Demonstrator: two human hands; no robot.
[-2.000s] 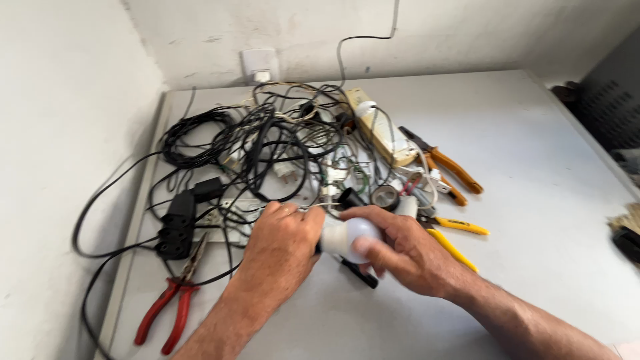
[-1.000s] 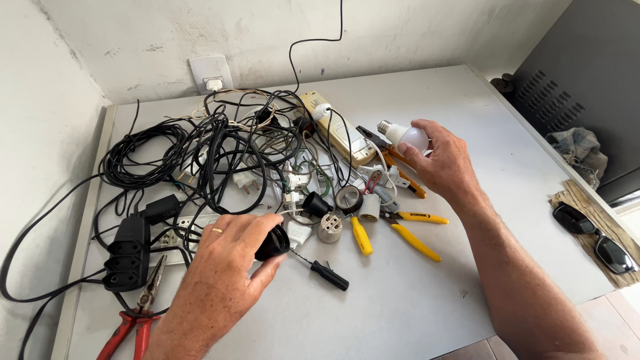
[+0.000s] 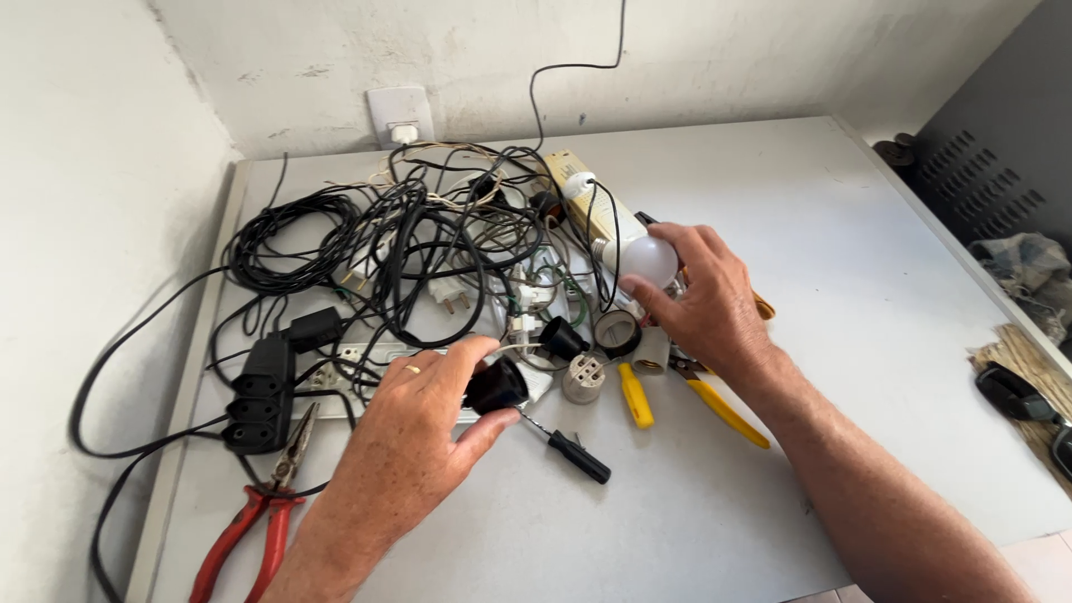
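Note:
Between thumb and fingers my left hand (image 3: 419, 427) holds a black lamp socket (image 3: 497, 386), its opening turned to the right. My right hand (image 3: 708, 293) grips a white LED bulb (image 3: 648, 261) by its dome, with the metal screw base pointing left over the cables. The bulb and the held socket are apart. Just right of the held socket lie another black lamp socket (image 3: 564, 337), a round ceramic socket (image 3: 584, 378), a roll of black tape (image 3: 617, 332) and a yellow-handled screwdriver (image 3: 636, 396). A small black screwdriver (image 3: 579, 457) lies below them.
Tangled black cables (image 3: 419, 251) cover the table's (image 3: 804, 218) back left. Red-handled pliers (image 3: 272, 511), a black outlet block (image 3: 261, 398), a white power strip (image 3: 331, 377), a yellowed power strip (image 3: 599, 205) and yellow-handled pliers (image 3: 724, 410) lie around. Sunglasses (image 3: 1017, 394) rest at right; a plug (image 3: 404, 133) sits in the wall outlet.
Two seconds ago both hands were together at the bulb. They then parted; since one second ago my right hand has brought the bulb back left, toward the held socket.

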